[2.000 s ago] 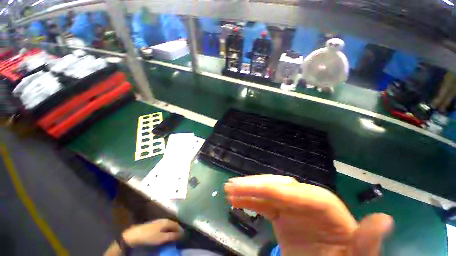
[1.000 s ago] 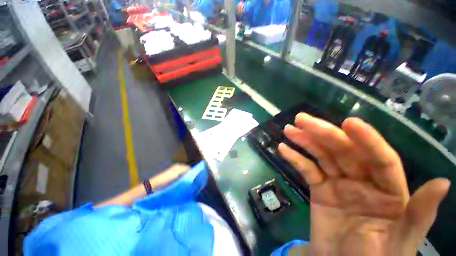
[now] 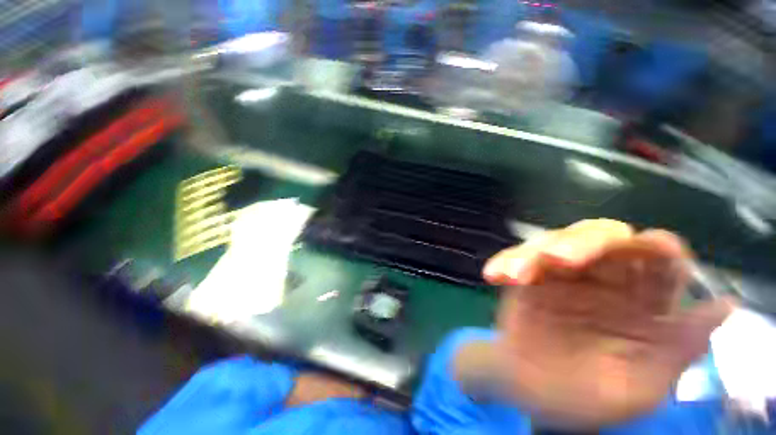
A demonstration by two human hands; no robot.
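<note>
The frame is blurred. My right hand (image 3: 596,323) is raised at the right, palm towards me, fingers slightly bent, thumb apart, nothing seen in it. Of my left arm, a strip of skin (image 3: 328,387) shows at the bottom edge beside the blue sleeve; its fingers cannot be made out. The black fixture with a pale centre (image 3: 383,307) lies on the green bench, left of my right hand and touched by neither hand. The wide black blister tray (image 3: 417,212) lies behind it. White sticker sheets (image 3: 255,259) lie flat at the left.
A yellow liner skeleton (image 3: 200,217) lies left of the sheets, with a dark item beside it. Red and black stacked trays (image 3: 102,161) stand at far left. A pale rail (image 3: 442,115) runs behind the tray. A blurred white fan (image 3: 529,72) and blue-clothed people are opposite.
The view swung left to the aisle and has come back over the bench. My right hand stays raised and open, now right of the tray. The left forearm has mostly dropped out of view.
</note>
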